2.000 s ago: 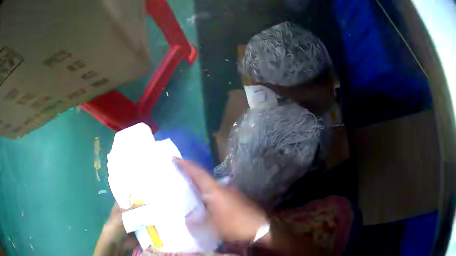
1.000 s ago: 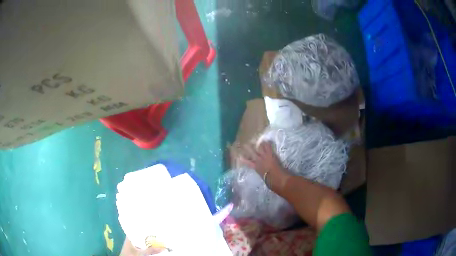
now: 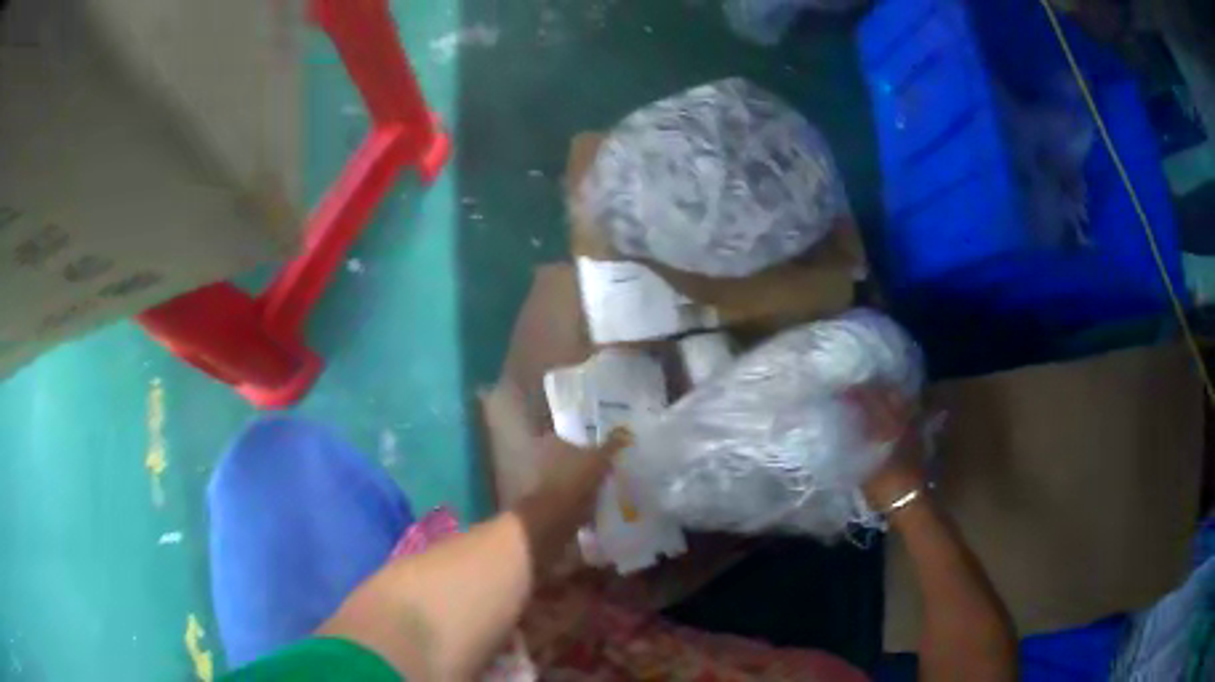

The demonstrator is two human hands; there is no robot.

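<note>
A clear plastic bag of white cords [image 3: 786,433] lies on brown cardboard in front of me, its surface crinkled. My right hand [image 3: 886,433] grips the bag's right side, with fingers partly hidden in the film. My left hand [image 3: 573,480] is at the bag's left side, closed over flat white cartons [image 3: 610,393] with small yellow prints; blur hides its exact finger contact. The cartons show above and below this hand, partly under the bag. Another white carton piece [image 3: 626,300] lies just beyond them.
A second bag of cords [image 3: 720,180] lies farther off. A blue crate [image 3: 946,173] is at upper right, with a brown cardboard sheet [image 3: 1066,480] below it. A large brown carton [image 3: 120,200] and red stool legs [image 3: 320,253] are at left. A blue rounded surface [image 3: 300,533] is at lower left.
The white cartons have moved right from the lower left to the near bag. My left hand has come with them. My right hand has shifted from the bag's left side to its right side.
</note>
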